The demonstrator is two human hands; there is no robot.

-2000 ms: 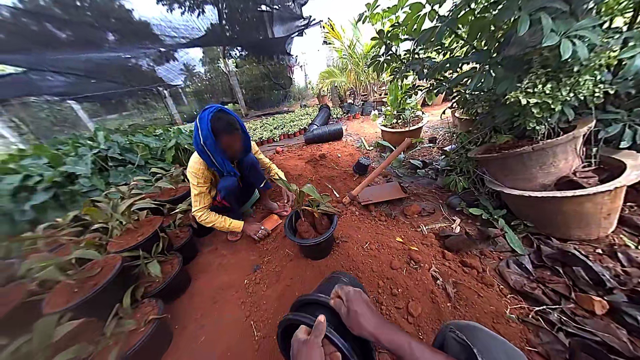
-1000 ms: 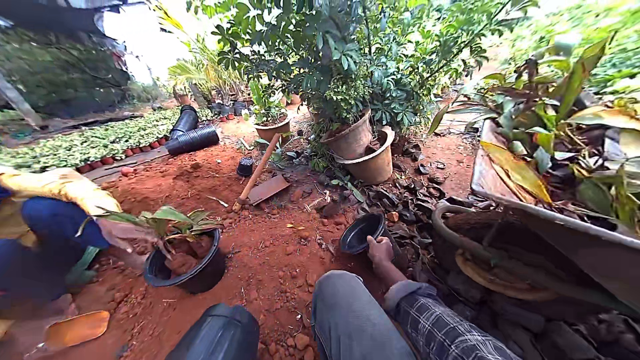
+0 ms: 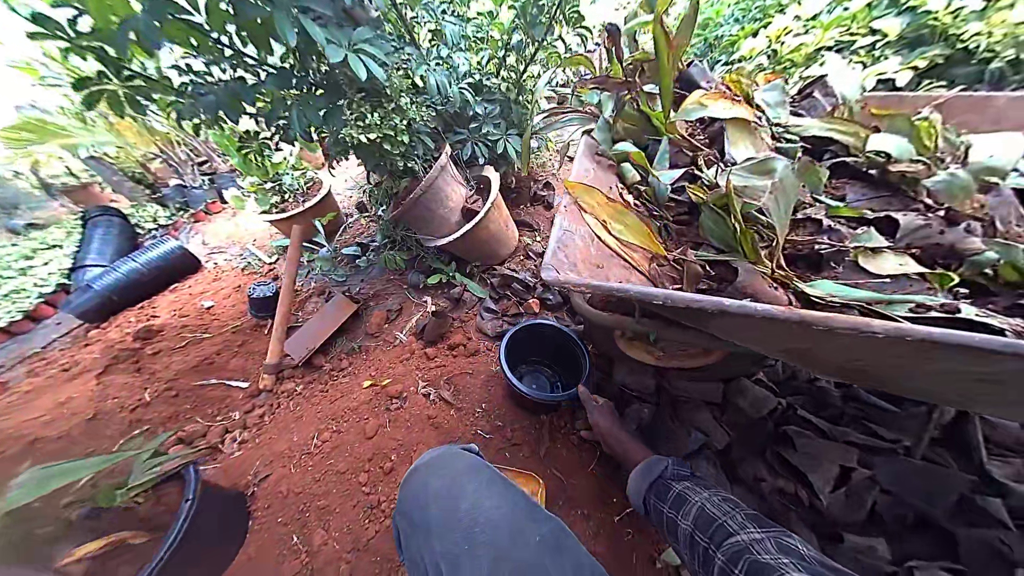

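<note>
My right hand (image 3: 606, 426) grips the rim of an empty black plastic pot (image 3: 546, 365), its mouth tilted toward me, on the red soil beside dark dry leaves. A yellow-orange object (image 3: 524, 483) lies partly hidden behind my knee. My left hand is out of view. At the lower left, a black pot (image 3: 210, 524) stands with a leafy plant (image 3: 88, 478) over its rim. Farther off, a hoe with a wooden handle (image 3: 284, 312) and a flat metal blade (image 3: 322, 329) rests on the soil.
A wheelbarrow-like metal tray (image 3: 768, 328) heaped with leaves fills the right side. Two tilted clay-coloured pots (image 3: 484, 228) stand under a bush. Black stacked pots (image 3: 132, 276) lie at the left, and a small black pot (image 3: 262, 299) sits near the hoe.
The view has swung right. Two seconds ago both hands were on stacked black pots; now my right hand holds a single pot out to the right. The other person has left the view.
</note>
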